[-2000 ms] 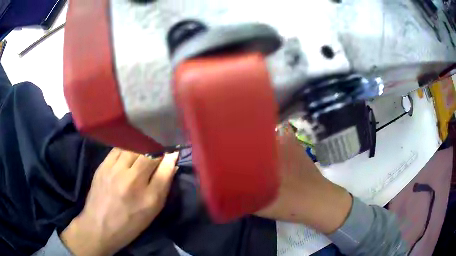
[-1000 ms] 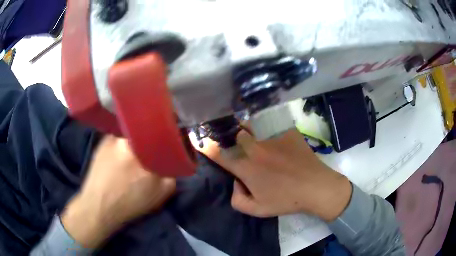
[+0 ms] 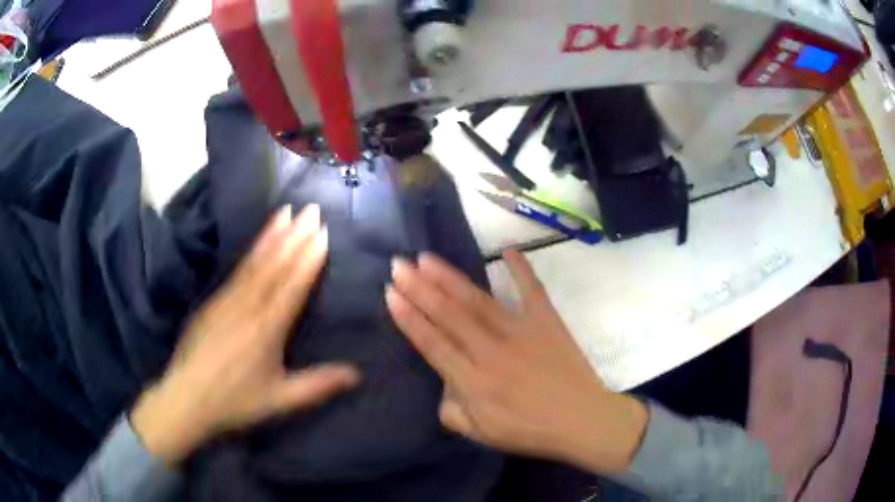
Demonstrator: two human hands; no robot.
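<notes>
A dark garment panel [image 3: 343,324] lies under the sewing machine's lit presser foot [image 3: 351,175] and spreads left and toward me. My left hand [image 3: 245,343] lies on the panel, fingers pointing at the needle area, thumb apart, slightly blurred. My right hand [image 3: 510,363] lies flat on the panel's right part, fingers together and thumb apart. Neither hand grips anything that I can see. The white machine head [image 3: 550,49] has a red end and a red guard [image 3: 324,78]. The needle tip is too small to make out.
Thread snips [image 3: 550,211] with green and blue handles lie under the arm beside a black block [image 3: 628,162] and loose dark strips. The white table [image 3: 687,304] has a printed scale. A yellow packet [image 3: 849,157] and a pinkish board [image 3: 815,392] with a dark strip are at right.
The machine head now appears higher and farther away, uncovering the presser foot and snips. Both hands have moved back from the needle area and spread flat on the cloth.
</notes>
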